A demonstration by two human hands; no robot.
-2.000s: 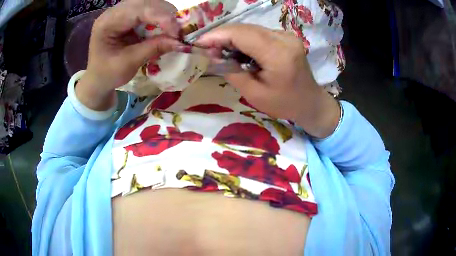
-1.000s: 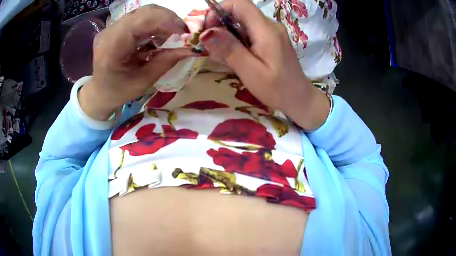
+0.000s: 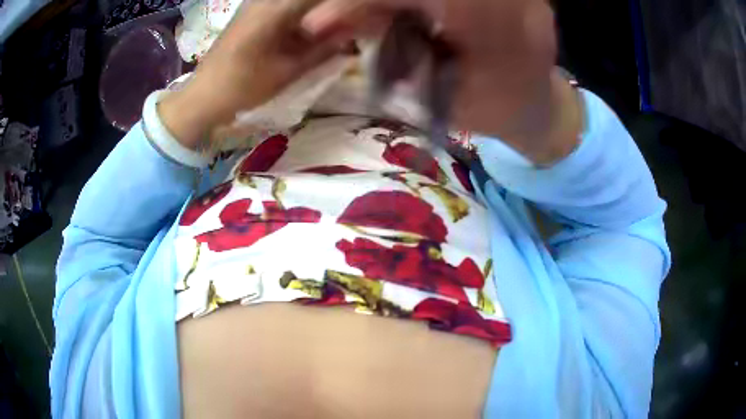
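My left hand (image 3: 266, 61), bare and blurred, is raised near the top edge, with the floral garment piece (image 3: 315, 90) at its fingers. Pale cloth hangs below the fingers. My right hand (image 3: 499, 74), also bare and strongly blurred, is raised close to the left one and cut off by the top edge. The scissors (image 3: 409, 69) show as a blurred dark and silver-grey shape in my right hand, pointing down. The fingertips, any thread and any needle cannot be made out.
A round translucent pinkish tub (image 3: 139, 78) stands at the upper left, near dark patterned items (image 3: 74, 49). A dark grey-brown sheet or bag (image 3: 695, 65) is at the upper right. The dark green floor (image 3: 695, 270) shows at the right.
Both hands have risen closer to the camera and blurred. My right hand has moved right and up, and the scissors have turned from pointing up to pointing down. Less of the garment shows at right.
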